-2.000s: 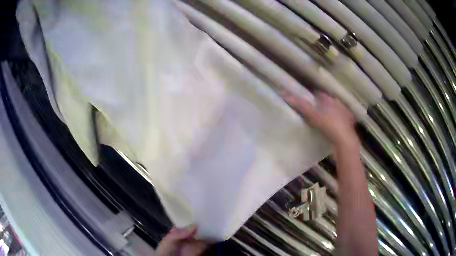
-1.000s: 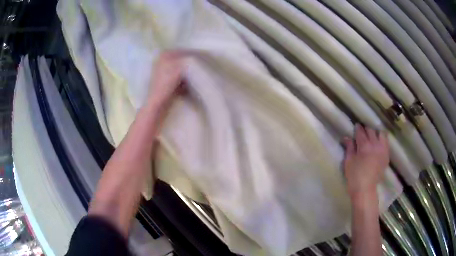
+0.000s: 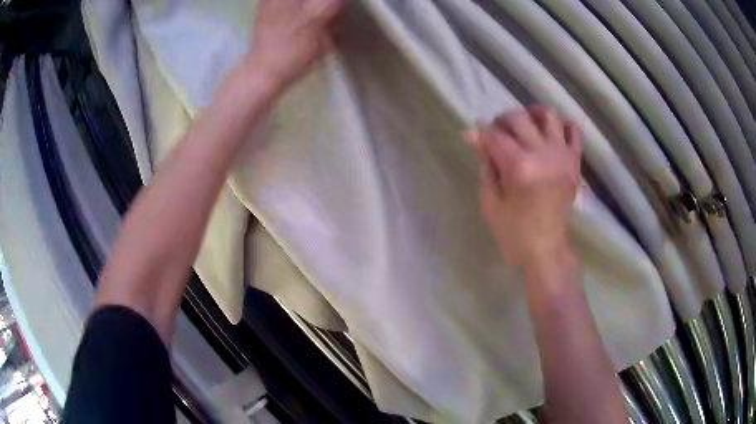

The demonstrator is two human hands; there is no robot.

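Note:
A large cream sheet (image 3: 373,224) lies in loose folds over the rods, filling the middle of the view. My left hand (image 3: 298,33) is at the top edge, on the upper part of the sheet; its fingers are partly cut off and blurred, so its hold is unclear. My right hand (image 3: 530,170) is on the right part of the sheet with fingers curled, pinching a fold beside the covered bars (image 3: 613,91). The sheet hides the rods beneath it.
Bare shiny rods (image 3: 680,373) run out at the lower right. Two small metal clips (image 3: 684,204) sit on the covered bars at right. Pale curved panels (image 3: 41,248) and a dark gap lie at left. A grey metal piece (image 3: 240,393) shows at the bottom left.
My left hand has moved up and slightly right across the sheet. My right hand has moved up and left from the covered bars. The sheet's right part now spreads further over the bars.

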